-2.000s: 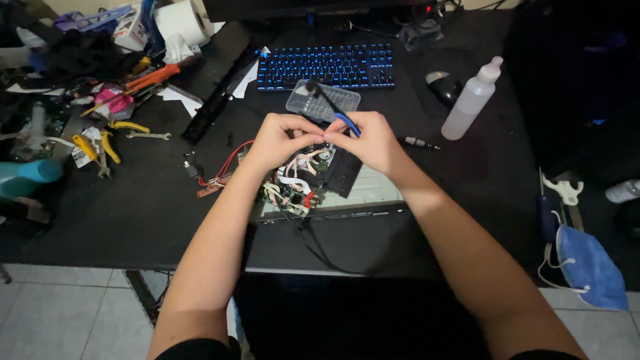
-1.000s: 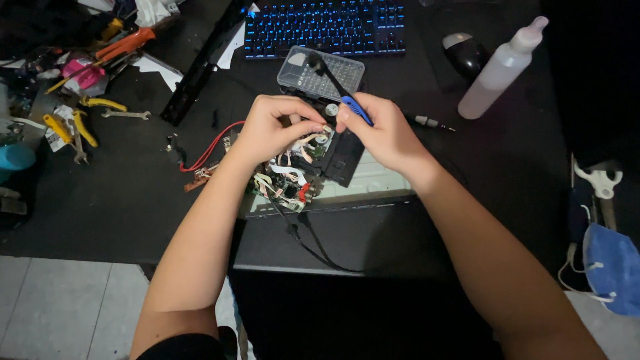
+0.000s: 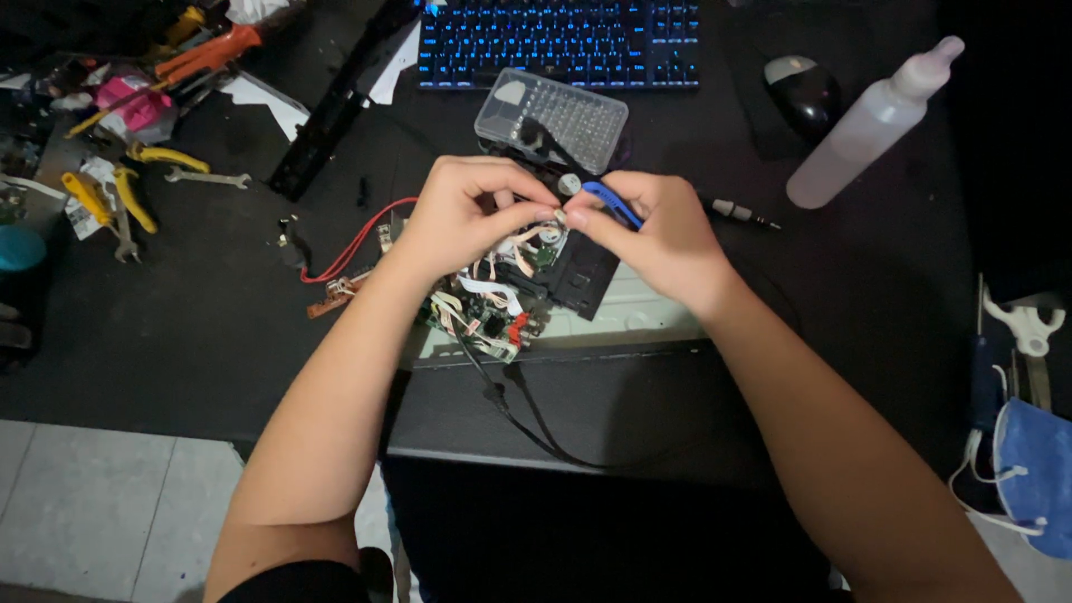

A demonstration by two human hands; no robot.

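Observation:
My left hand (image 3: 486, 209) and my right hand (image 3: 649, 222) meet fingertip to fingertip above a disassembled electronic device. Between their fingertips is a small whitish piece (image 3: 560, 218), which looks like a wire connector. A brush (image 3: 611, 203) with a blue and black handle also lies in my right hand, its dark head pointing away over a clear plastic case. Below the fingers are a green circuit board (image 3: 494, 327) with white and pinkish cables, and a black plastic drive mechanism (image 3: 578, 276). Both rest on a pale metal chassis plate (image 3: 653, 314). Red wires (image 3: 356, 243) run out to the left.
A lit keyboard (image 3: 557, 46), a clear compartment case (image 3: 578, 113), a mouse (image 3: 801, 94) and a translucent bottle (image 3: 871, 126) stand beyond the hands. Yellow-handled pliers (image 3: 132, 199), a wrench (image 3: 208, 177) and an orange-handled screwdriver (image 3: 209, 52) lie left. A blue face mask (image 3: 1034, 477) hangs right.
The view has moved closer to the desk. My hands stay together over the device, with the blue-handled brush still in the right one.

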